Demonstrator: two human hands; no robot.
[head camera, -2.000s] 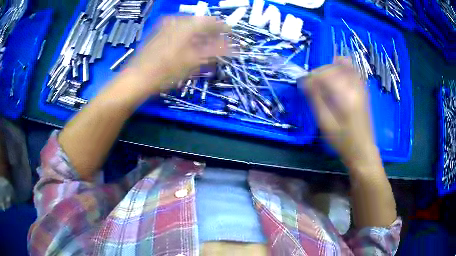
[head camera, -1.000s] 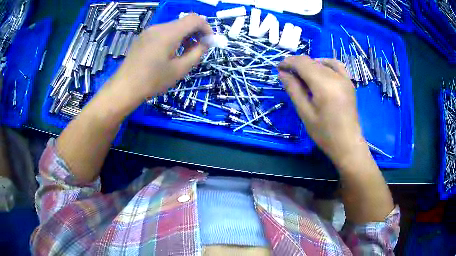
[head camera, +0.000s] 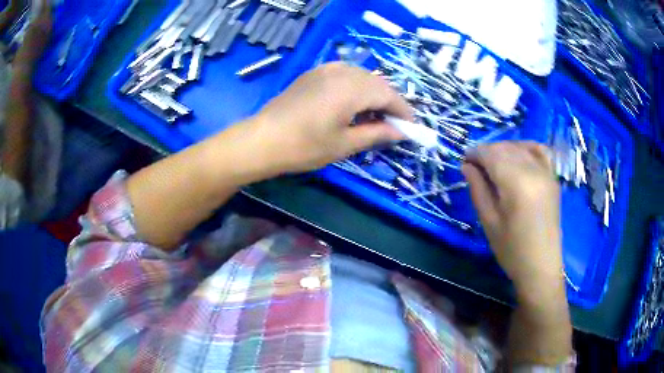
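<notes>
My left hand (head camera: 342, 120) is over the left part of the centre tray (head camera: 466, 237), shut on a white plastic sleeve (head camera: 416, 132) held between thumb and fingertips. My right hand (head camera: 513, 186) is over the right side of the same tray, fingers bent together. A blurred thin streak lies by its fingertips, and I cannot tell if it is held. Below the hands is a tangled heap of thin silver rods (head camera: 437, 175) with dark fittings. More white sleeves (head camera: 477, 73) lie at the tray's far side.
The left tray (head camera: 211, 109) holds short metal tubes (head camera: 280, 28). The right tray (head camera: 590, 280) holds rod-and-tube units (head camera: 598, 175). A large white plastic piece (head camera: 517, 33) lies beyond the centre tray. More blue trays stand at the edges. Another person's arm (head camera: 29, 80) shows at far left.
The view has turned, so the trays slant down to the right. My left hand still has the white sleeve, now nearer my right hand. Earlier, two seconds ago, both hands were blurred and farther apart.
</notes>
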